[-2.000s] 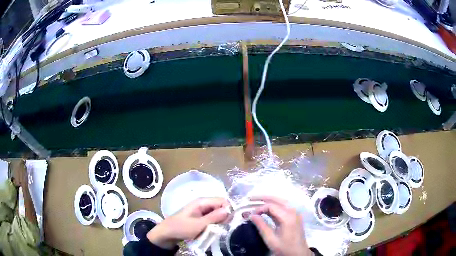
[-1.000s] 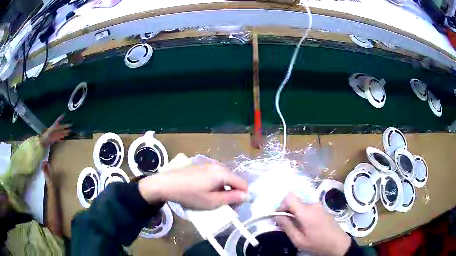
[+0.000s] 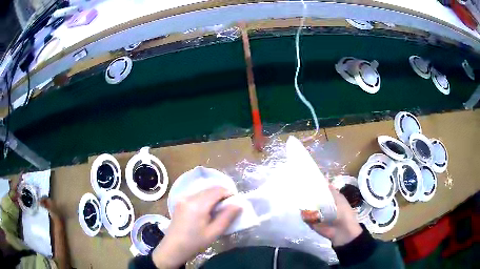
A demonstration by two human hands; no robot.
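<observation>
My left hand (image 3: 197, 220) holds a small white boxy piece (image 3: 243, 214) in front of the round white tub (image 3: 202, 181). My right hand (image 3: 342, 220) grips a white round fixture (image 3: 309, 181), tilted up steeply over the shiny clear plastic heap (image 3: 268, 184). Its black centre does not show. A thin white strip seems to link the boxy piece and the fixture, but glare blurs it. The white cord (image 3: 299, 79) hangs from above, its end just behind the plastic.
Clusters of round units lie left (image 3: 117, 213) and right (image 3: 378, 184) on the brown worktop (image 3: 210, 152). More units (image 3: 367, 78) lie on the green belt (image 3: 184, 94), crossed by a brown divider stick (image 3: 251, 89). At far left, a person's hands are by a unit on a white sheet (image 3: 37, 231).
The fixture has been lifted and tipped up in my right hand, hiding its black centre. My left hand has moved down and left with the white piece. The other person's hands have moved onto the white sheet.
</observation>
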